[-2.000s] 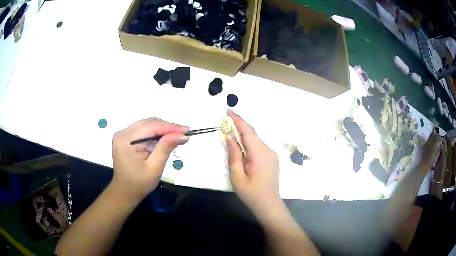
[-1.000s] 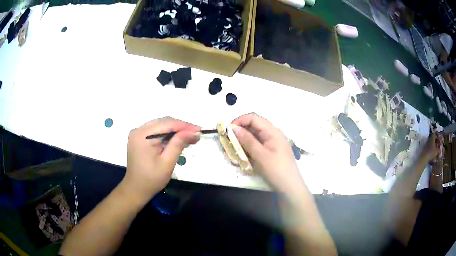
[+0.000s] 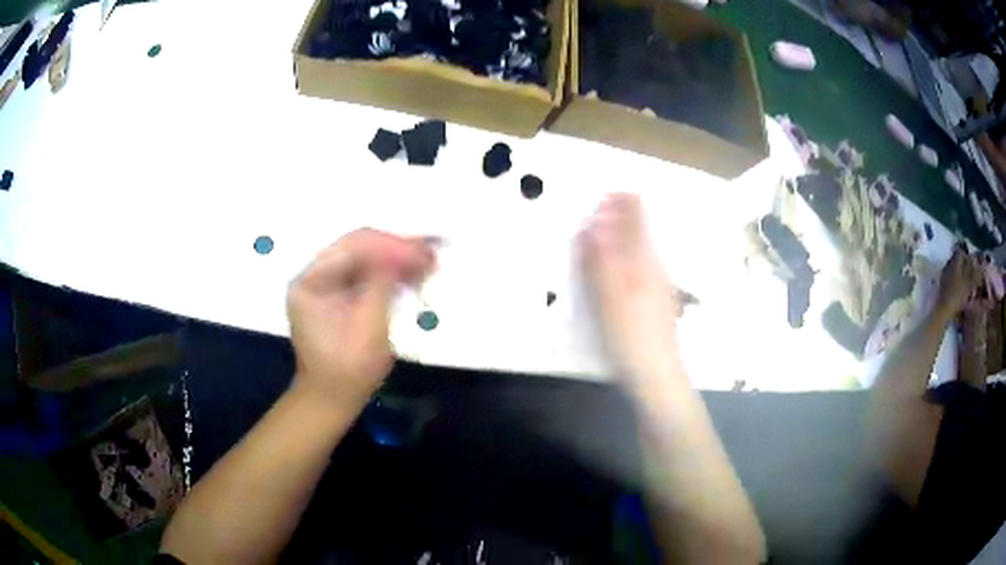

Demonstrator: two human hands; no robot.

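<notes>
My left hand point(image 3: 351, 304) is closed, with a short dark bit of the tweezers point(image 3: 434, 240) showing at its fingertips. My right hand point(image 3: 623, 281) is blurred, fingers stretched forward over the white bench; I see no part in it, but its grip is unclear. No beige housing shows between the hands. Square black pads point(image 3: 424, 142) and round black pads point(image 3: 498, 159) lie beyond the hands. A tiny dark bit point(image 3: 550, 298) lies between them.
The left parts box point(image 3: 430, 94) and right parts box point(image 3: 662, 135) stand behind the pads. A mixed housing pile point(image 3: 860, 248) lies at right, near another person's hand point(image 3: 962, 281). Green dots point(image 3: 428, 320) mark the bench. Pinkish pieces point(image 3: 792, 55) lie on the green surface.
The beige housing held between my hands is out of sight. My right hand has moved away from the left and forward. The view has shifted, so the boxes sit higher.
</notes>
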